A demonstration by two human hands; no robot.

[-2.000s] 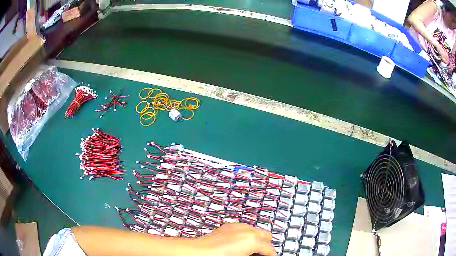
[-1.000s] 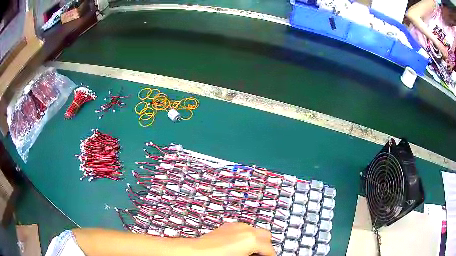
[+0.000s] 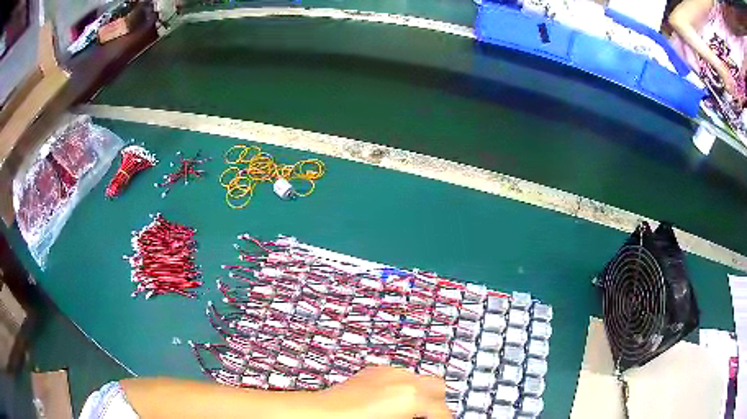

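Small silver-grey components [image 3: 491, 342] lie in tight rows at the lower middle, bare at the right and crossed by red and black wire leads [image 3: 328, 315] at the left. My left hand [image 3: 391, 394] reaches in from the lower left, bare, over the near edge of the rows. Its fingers are at the bottom edge of the picture and mostly hidden, so what they hold cannot be told. My right hand is not in view. A heap of loose red leads [image 3: 165, 257] lies left of the rows.
A black fan [image 3: 643, 299] stands on cardboard [image 3: 667, 389] at the right. Yellow rubber bands [image 3: 260, 168], a white part [image 3: 283, 189], bundled leads [image 3: 129, 169] and a clear bag [image 3: 61, 180] lie further back. Across the conveyor are a blue bin [image 3: 590, 57] and a person [image 3: 708, 45].
The white cup-like part across the conveyor has moved to the right. My left hand has stayed in nearly the same place over the rows.
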